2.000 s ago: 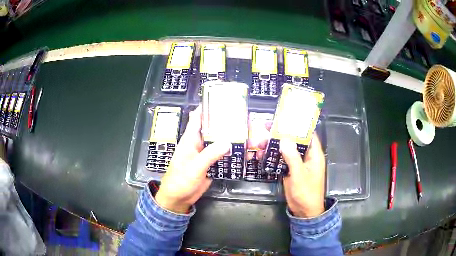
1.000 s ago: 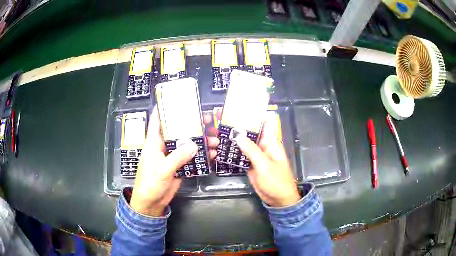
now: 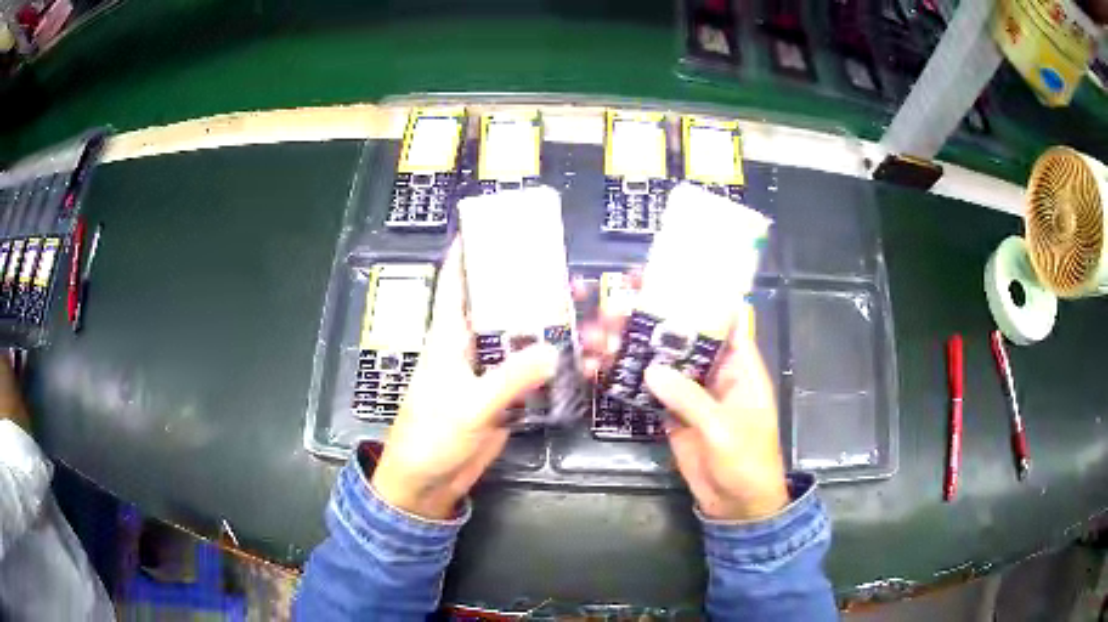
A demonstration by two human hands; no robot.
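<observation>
My left hand (image 3: 452, 407) holds a keypad phone (image 3: 516, 261) upright, its screen glaring white and its thumb on the blurred keys. My right hand (image 3: 723, 425) holds another keypad phone (image 3: 696, 261), tilted with its top to the right, thumb on the keys. Both are above the clear blister tray (image 3: 844, 474). Several phones with yellow-edged lit screens lie in the tray: four in the back row, one at front left (image 3: 399, 322), and one partly hidden behind my right hand's phone (image 3: 617, 419).
A red marker pen (image 3: 955, 419) and a thin pen (image 3: 1011, 407) lie at right. A small desk fan (image 3: 1067, 225) and white ring (image 3: 1021, 292) stand beyond them. Another tray with batteries (image 3: 27, 273) is at far left, near a person's pale sleeve (image 3: 43, 522). A green conveyor (image 3: 304, 61) runs behind.
The view shifted left, then back right. Both phones are still held; they have spread apart at the top since two seconds ago, the left one now leaning left. Their screens look whiter.
</observation>
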